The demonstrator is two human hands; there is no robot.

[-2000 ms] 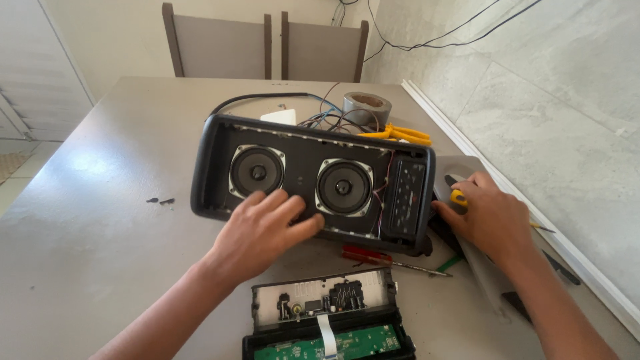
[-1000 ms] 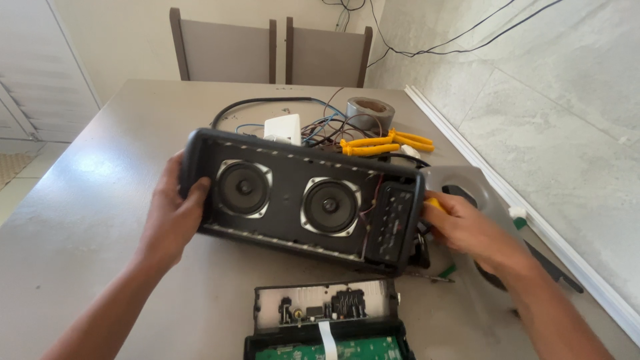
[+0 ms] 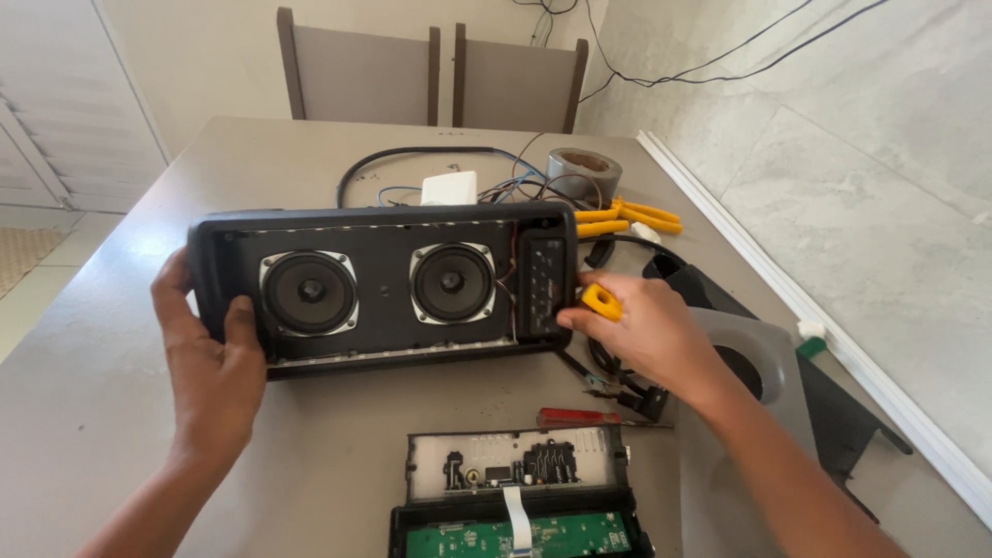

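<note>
A black speaker housing (image 3: pixel 385 291) with two round speaker drivers (image 3: pixel 310 291) is held between my hands above the table. My left hand (image 3: pixel 213 349) grips its left end, thumb over the front rim. At its right end, by the black control panel (image 3: pixel 545 284), my right hand (image 3: pixel 643 325) holds the housing's edge along with a yellow-handled tool (image 3: pixel 602 302), whose far end is hidden. Nearer me lies an opened black electronics module with a green circuit board (image 3: pixel 570 533) and a white ribbon cable (image 3: pixel 518 518).
Behind the housing are a white plastic box (image 3: pixel 449 188), loose wires, a grey tape roll (image 3: pixel 583 172) and yellow-handled pliers (image 3: pixel 651 216). A red-handled screwdriver (image 3: pixel 579 418) lies in front. A grey panel with a round hole (image 3: pixel 748 341) lies right, near the wall.
My left hand has moved from the housing's lower front edge to its left end. The housing has turned, its right end now higher than before relative to the left.
</note>
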